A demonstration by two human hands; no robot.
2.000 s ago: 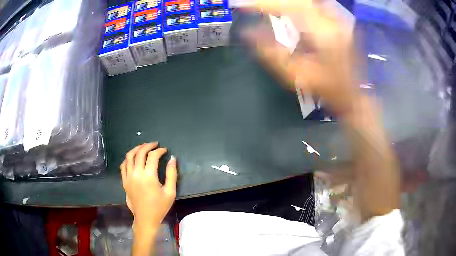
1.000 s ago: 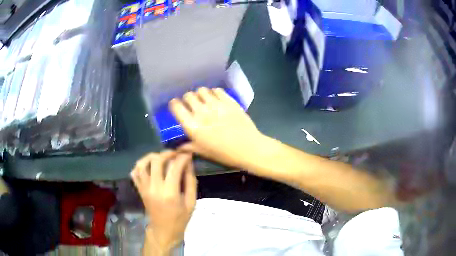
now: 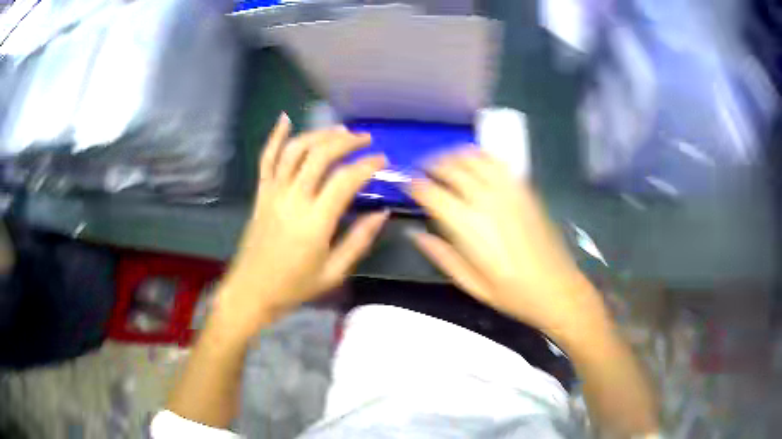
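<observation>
An open gift box [image 3: 412,141] lies at the bench's front edge, solid blue inside. Its greyish lid flap [image 3: 403,64] stands up at the back and a white side flap [image 3: 504,141] sticks out at the right. My left hand [image 3: 313,206] is at the box's left and front, fingers spread and fingertips over the blue part. My right hand [image 3: 489,223] is at its right and front, fingertips also over the blue. Both hands are blurred; whether they grip the box or only touch it cannot be told.
Stacked blister trays [image 3: 111,103] stand at the left. A blurred blue-and-white pile of boxes [image 3: 677,111] is at the right. A red stool [image 3: 154,296] is below left. A white scrap [image 3: 587,244] lies right of my right hand. The dark green bench [image 3: 154,219] curves along the front.
The open box now sits further right in view. My left hand has moved up to the box's left side. My right hand has shifted from over the box to its right side.
</observation>
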